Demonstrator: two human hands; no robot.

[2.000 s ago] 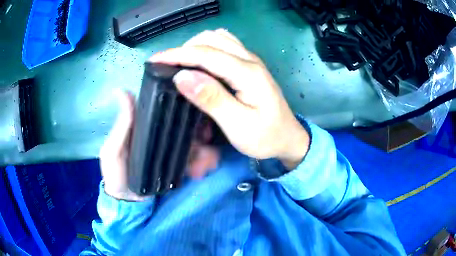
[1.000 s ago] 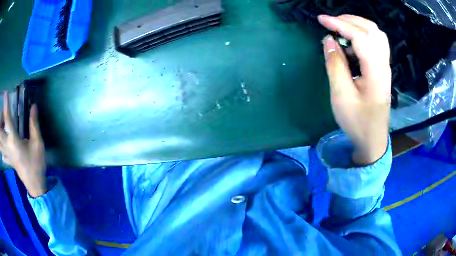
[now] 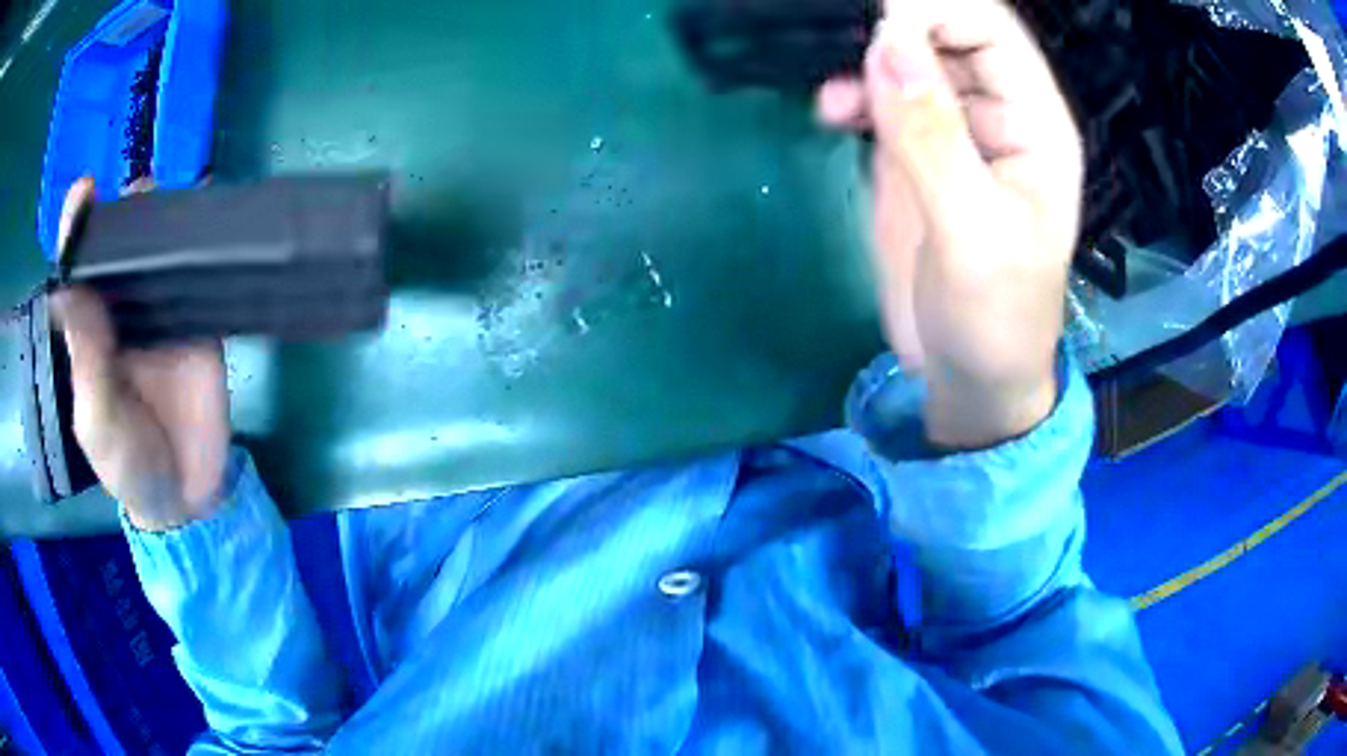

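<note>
My left hand (image 3: 155, 414) grips one end of a dark housing (image 3: 244, 259) at the left and holds it over the worktop, long side level, smooth face up. The housing is slightly blurred. A second slotted housing (image 3: 52, 399) lies at the left edge, partly behind my left wrist. My right hand (image 3: 982, 207) is raised at upper right with its fingers curled. A blurred black piece (image 3: 768, 42) is at its fingertips; whether the fingers hold it is unclear.
The blue parts bin (image 3: 89, 111) with black specks is at upper left, just behind the left hand. Black frames (image 3: 1167, 133) are heaped in a clear plastic bag (image 3: 1278, 222) at right. A black cable (image 3: 1241, 310) curves beside it. The green worktop (image 3: 591, 399) bears small specks.
My left hand has lifted a housing and moved right. My right hand has moved left from the frame pile. The housing at upper middle no longer shows in its place.
</note>
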